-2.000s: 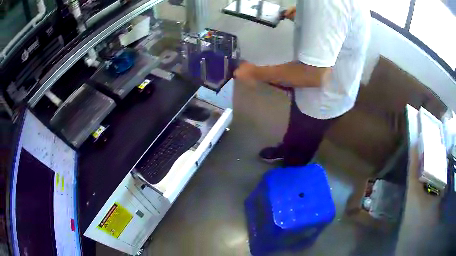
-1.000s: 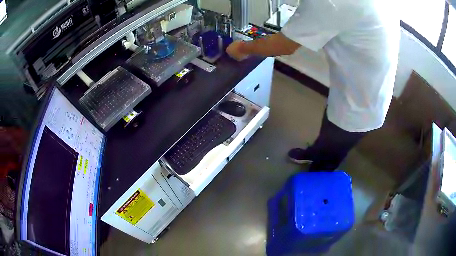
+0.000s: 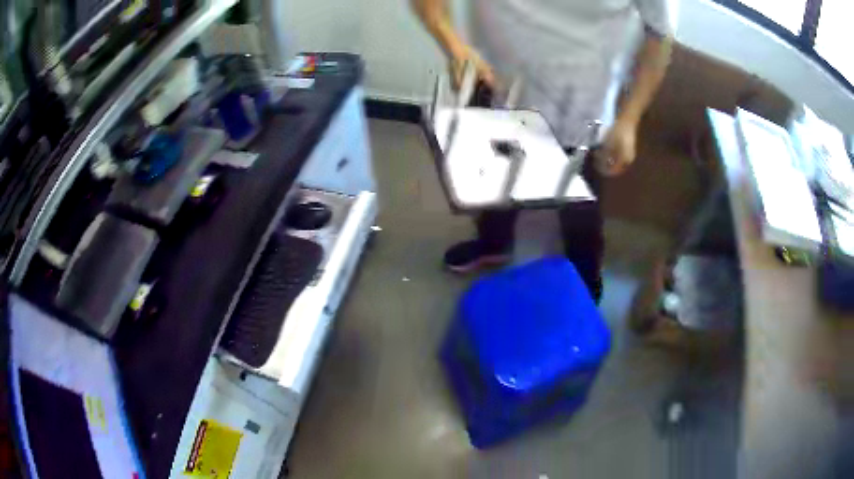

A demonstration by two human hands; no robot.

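Note:
Neither of my hands is in the picture. Nearest in front of me stands a bright blue plastic stool (image 3: 529, 327) on the floor. To its left, a black keyboard (image 3: 273, 297) and a small black mouse (image 3: 309, 215) lie on the open white drawer (image 3: 323, 281) of the machine bench. Beyond the stool, a person holds a white square loading fixture (image 3: 487, 168) with upright posts by its far side; the person's other hand hangs at their side. The frame is blurred.
A monitor (image 3: 56, 393) is cut off at the lower left. Grey plates (image 3: 108, 271) and a blue round machine head (image 3: 159, 157) are on the dark-topped bench (image 3: 220, 253). A table (image 3: 787, 346) at the right carries white trays (image 3: 777, 182). A blue-purple tray (image 3: 238, 120) lies at the bench's far end.
The person has turned from the bench towards me with the white fixture in hand. The blue-purple item is now left on the bench. My view has shifted.

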